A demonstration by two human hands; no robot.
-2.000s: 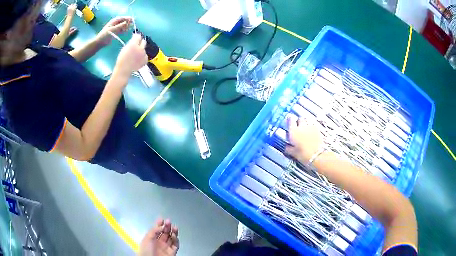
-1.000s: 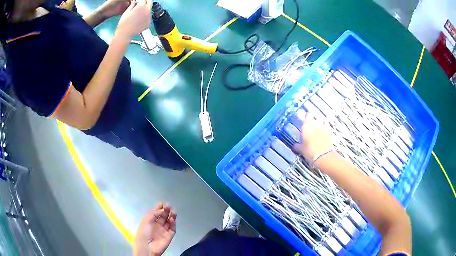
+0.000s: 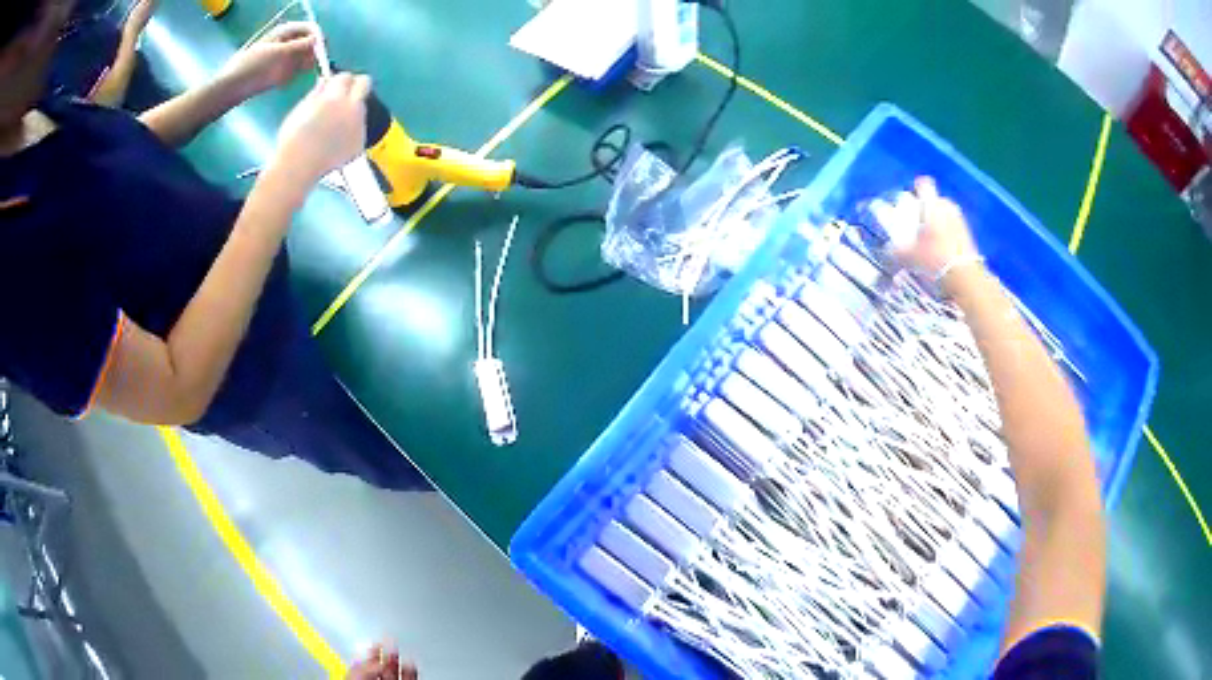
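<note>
A blue bin [image 3: 638, 428] holds rows of flat white wired units [image 3: 669, 527] along its long sides, with thin white lead wires [image 3: 824, 465] tangled along the middle. My right hand [image 3: 930, 237] reaches into the bin's far end, with its fingers at the end of the near-left row; a pale, overexposed shape shows at the fingertips, and whether it is gripped is unclear. My left hand [image 3: 382, 663] is cut off by the bottom edge, away from the bin, with only some fingers showing. One loose wired unit [image 3: 495, 400] lies on the bench left of the bin.
A co-worker [image 3: 173, 253] at the left holds a white piece by a yellow heat gun [image 3: 445, 166]. A clear bag with white wires [image 3: 691, 219] and a black cord [image 3: 565, 253] lie beside the bin. A white sheet [image 3: 585, 33] lies at the back of the green bench [image 3: 439, 299].
My right hand has moved from the middle of the left row to the bin's far end. My left hand has dropped mostly out of the picture. The view has shifted.
</note>
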